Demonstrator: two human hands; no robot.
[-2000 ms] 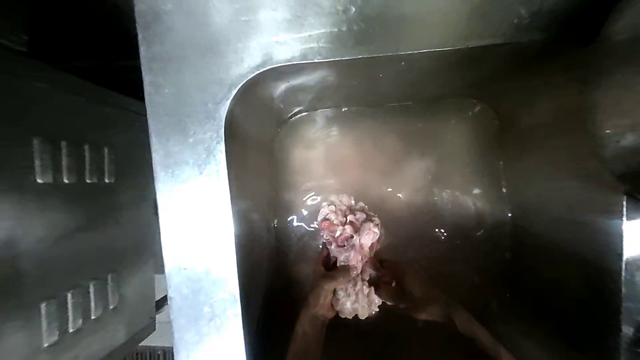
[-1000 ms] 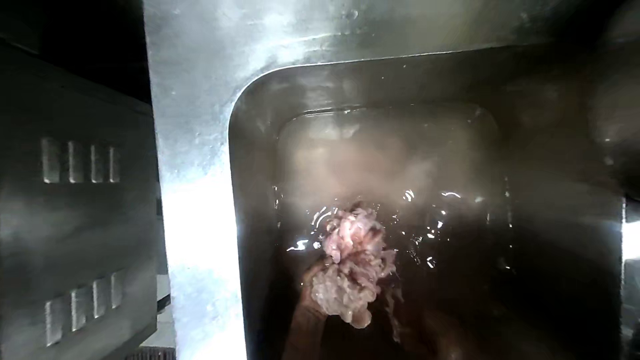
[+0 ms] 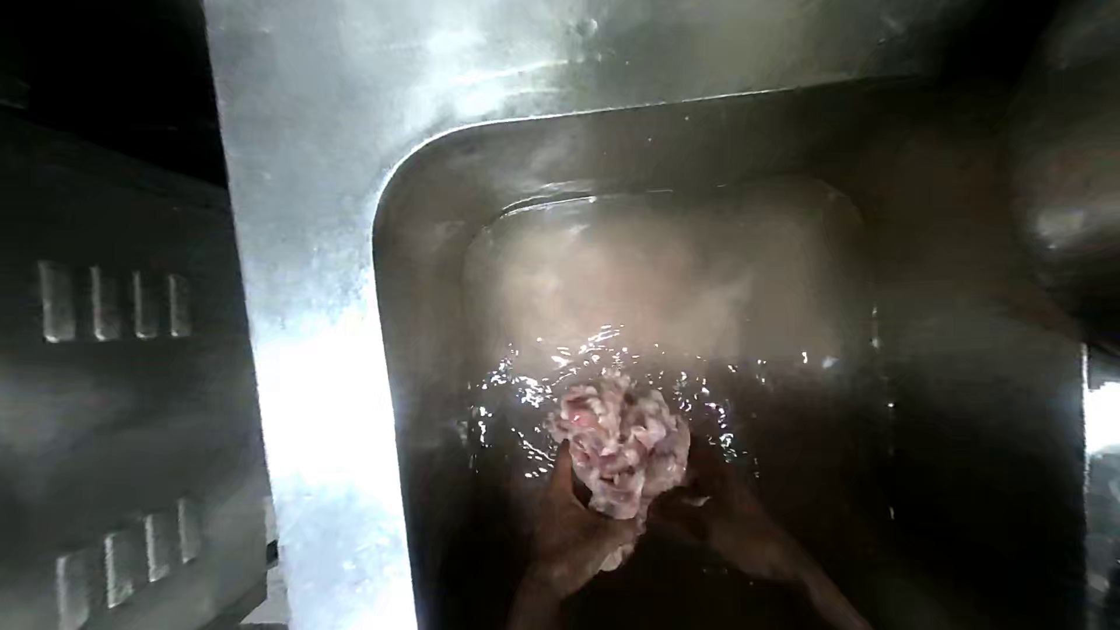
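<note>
A pale pink, lumpy mass of raw meat [image 3: 623, 442] is at the water's surface in a deep stainless steel sink [image 3: 315, 367]. My left hand [image 3: 573, 525] grips its lower left side, with the thumb up along the edge. Against the lower right side is my right hand [image 3: 713, 512], dim and partly under the cloudy water; its fingers are hidden, so its hold cannot be made out. A smaller pale piece [image 3: 617, 557] shows below the mass beside my left hand. Ripples with bright glints surround the meat.
The sink's broad metal rim [image 3: 490, 66] runs along the far side and the left. Left of it stands a dark metal cabinet [image 3: 114, 420] with two rows of vent slots. A dark rounded object [image 3: 1067, 201] is at the upper right.
My right hand, hard to see one second ago, now shows at the meat's lower right. The meat has changed shape and orientation, and ripples have spread around it.
</note>
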